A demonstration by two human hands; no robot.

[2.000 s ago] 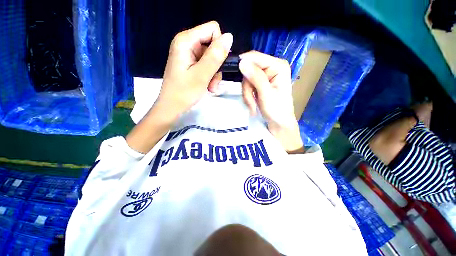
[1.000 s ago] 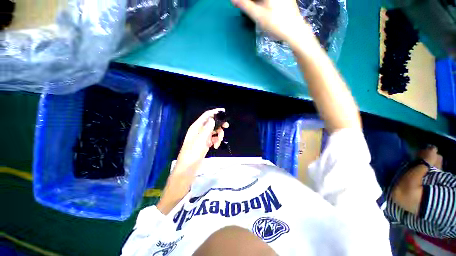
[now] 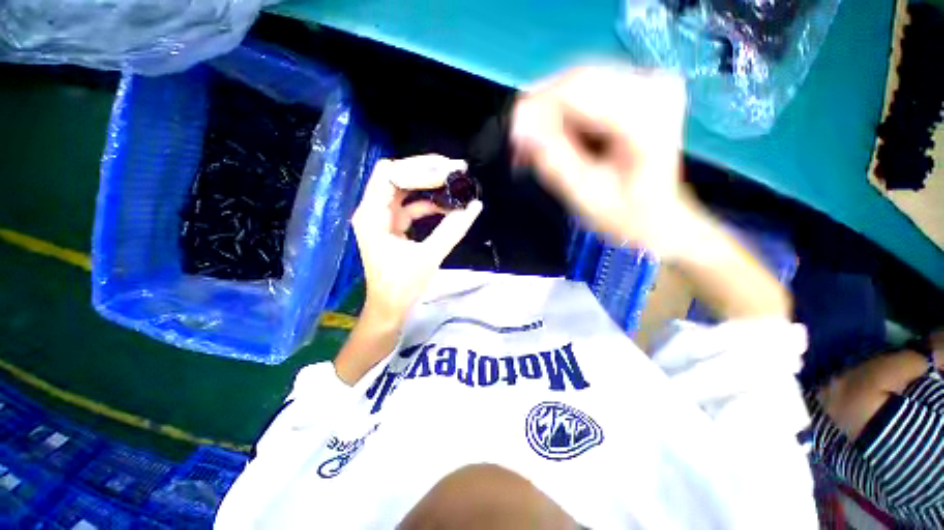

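Observation:
My left hand (image 3: 399, 228) is over my lap, left of centre, with thumb and fingers closed around a small black cylindrical part (image 3: 462, 188), its round end facing up between the fingertips. Another dark piece shows below it, inside the curled fingers. My right hand (image 3: 611, 145) is motion-blurred near the bench edge, up and to the right of my left hand. Its fingers are curled; the dark background and blur hide whether it holds a part. A clear plastic bag of black parts (image 3: 740, 62) lies on the bench beyond it.
A blue lined crate (image 3: 233, 316) with dark slender parts stands at left. Another blue crate (image 3: 624, 290) is partly behind my right forearm. Cardboard (image 3: 916, 212) with black parts lies on the green bench (image 3: 497, 41) at right. A person's striped sleeve (image 3: 901, 455) is at lower right.
My right hand has come back from the bag on the bench towards my left hand. My left hand still holds the black part, its round end now in view. The view has shifted.

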